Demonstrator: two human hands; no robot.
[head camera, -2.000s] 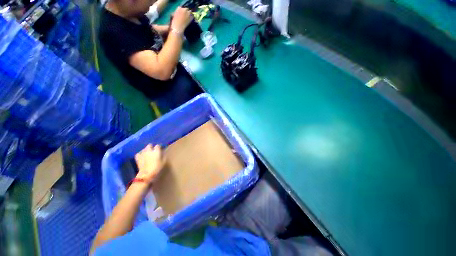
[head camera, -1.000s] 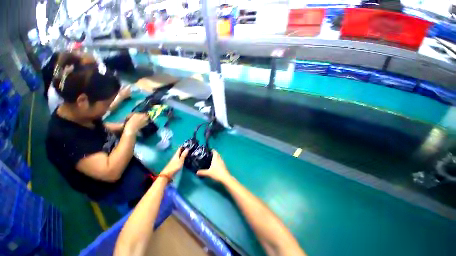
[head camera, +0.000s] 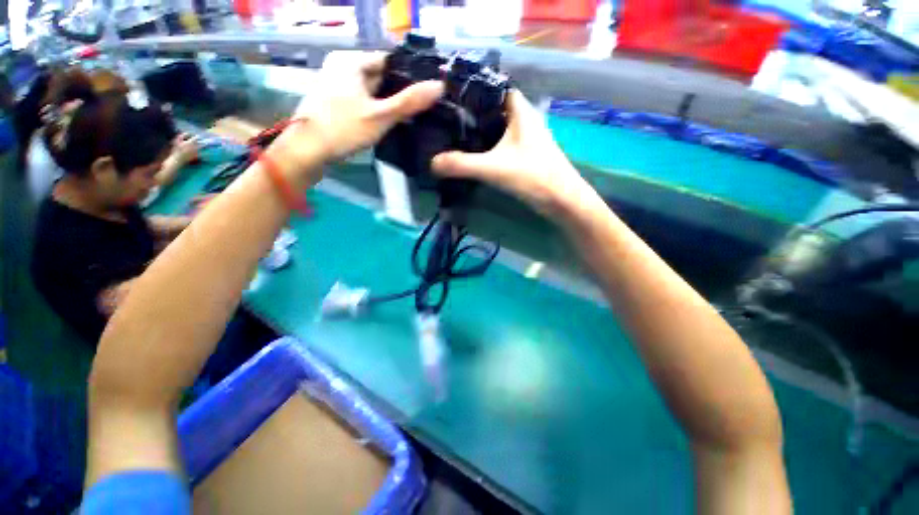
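My left hand (head camera: 348, 106) and my right hand (head camera: 524, 161) hold several black power adapter units (head camera: 440, 116) pressed together, raised above the green bench (head camera: 474, 443). My left hand grips their left side, my right hand their right side. Looped black power cords (head camera: 443, 256) hang below the units. Two cord ends in clear plastic wrap show, one at the left (head camera: 346, 300) and one lower down (head camera: 432, 352). The units are blurred, and their exact number cannot be told.
A blue crate (head camera: 408, 473) with a brown cardboard liner (head camera: 297, 463) is at the lower left, against the bench edge. A person in black (head camera: 76, 251) sits at the left. A dark conveyor runs behind the bench. Cables hang at the right. Red bins (head camera: 695, 40) are at the back.
Both hands have lifted the black units off the bench, up and towards the centre of the view. The cords now dangle beneath them. The view has also shifted.
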